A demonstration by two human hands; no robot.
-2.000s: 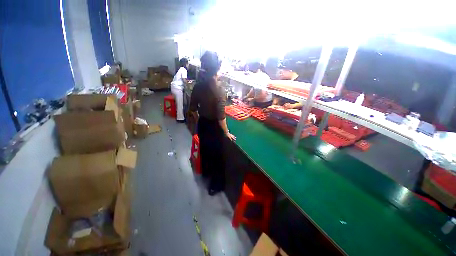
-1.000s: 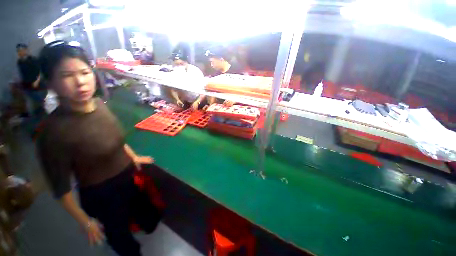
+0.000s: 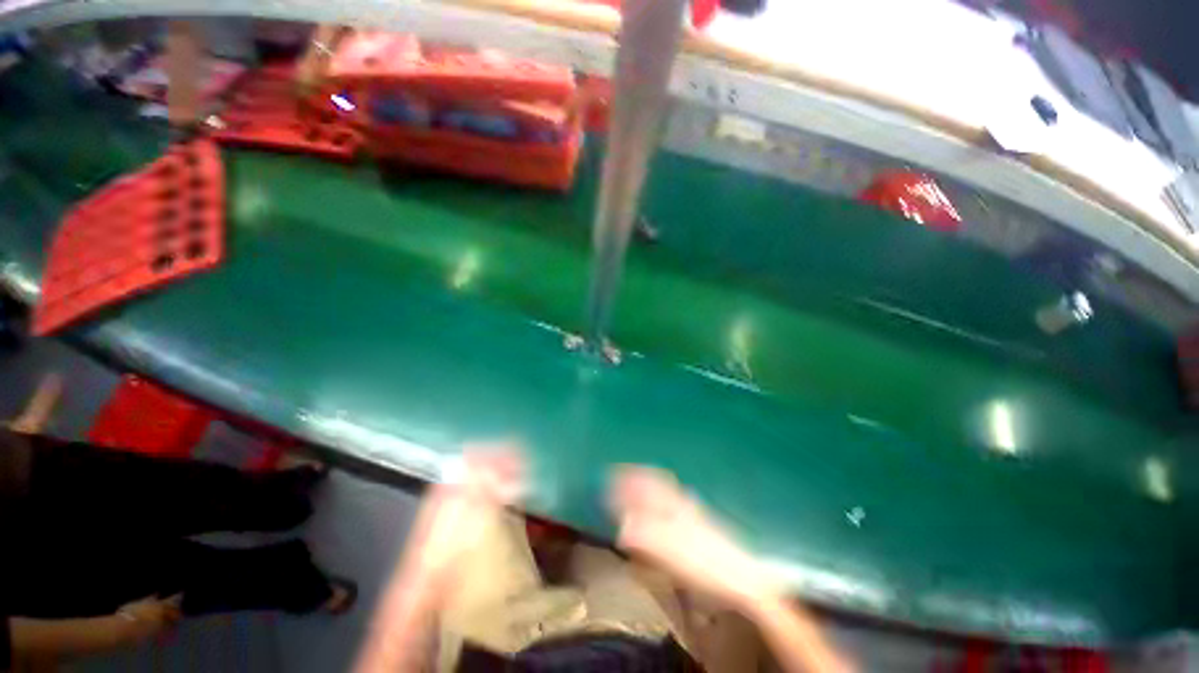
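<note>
The long glossy green belt surface (image 3: pixel 526 316) lies in front of me. My left hand (image 3: pixel 487 480) is at its near edge, blurred, with nothing visible in it. My right hand (image 3: pixel 647 506) is also at the near edge, to the right, blurred, with nothing visible in it. The finger positions of both hands are too blurred to tell. A red compartment tray (image 3: pixel 138 237) lies on the belt at the left. A stack of red trays (image 3: pixel 473 132) with items inside stands on the far side.
A metal post (image 3: pixel 629 171) rises from the belt. The white shelf (image 3: pixel 842 66) runs above it with papers. A red stool (image 3: pixel 151 418) and a person's dark-clothed legs (image 3: pixel 250 572) are at the lower left. Another person's arm (image 3: pixel 187 72) reaches in at the upper left.
My view has turned down and closer to the belt. Both my hands have come into view at its near edge. The standing person now shows only in part at the lower left.
</note>
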